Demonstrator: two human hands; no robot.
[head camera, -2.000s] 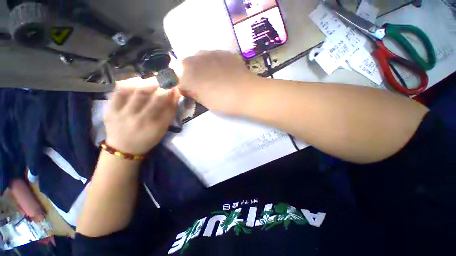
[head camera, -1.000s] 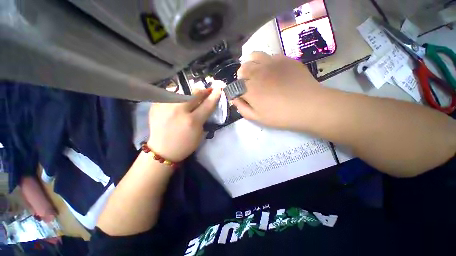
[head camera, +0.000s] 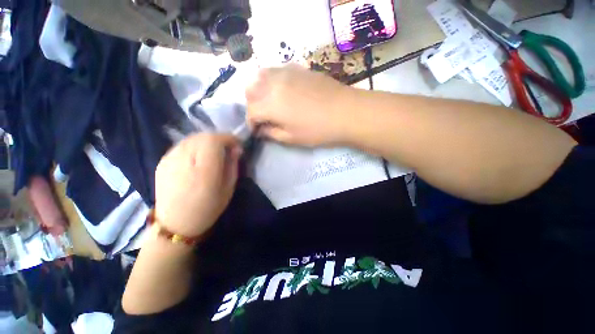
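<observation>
My left hand (head camera: 196, 182), with a beaded bracelet at the wrist, pinches the near edge of a white and navy fabric piece (head camera: 225, 116). My right hand (head camera: 293, 104) is closed on the same piece a little to the right, with its knuckles up. The piece lies between both hands, in front of the sewing machine head (head camera: 130, 16). The grey ribbed knob (head camera: 239, 47) shows just beyond the hands. The fingertips and the fabric between them are blurred. The needle is not clearly seen.
Navy and white garment pieces (head camera: 111, 85) are heaped at the left. A lit phone (head camera: 363, 23) with a cable lies at the back. Scissors (head camera: 551, 65) lie over paper labels (head camera: 466, 49) at the right. Another person's arm (head camera: 47, 203) shows at the far left.
Both hands have come away from the machine head toward my body, bringing the fabric out into view. The ribbed knob now shows apart from the fingers. The camera view has also shifted.
</observation>
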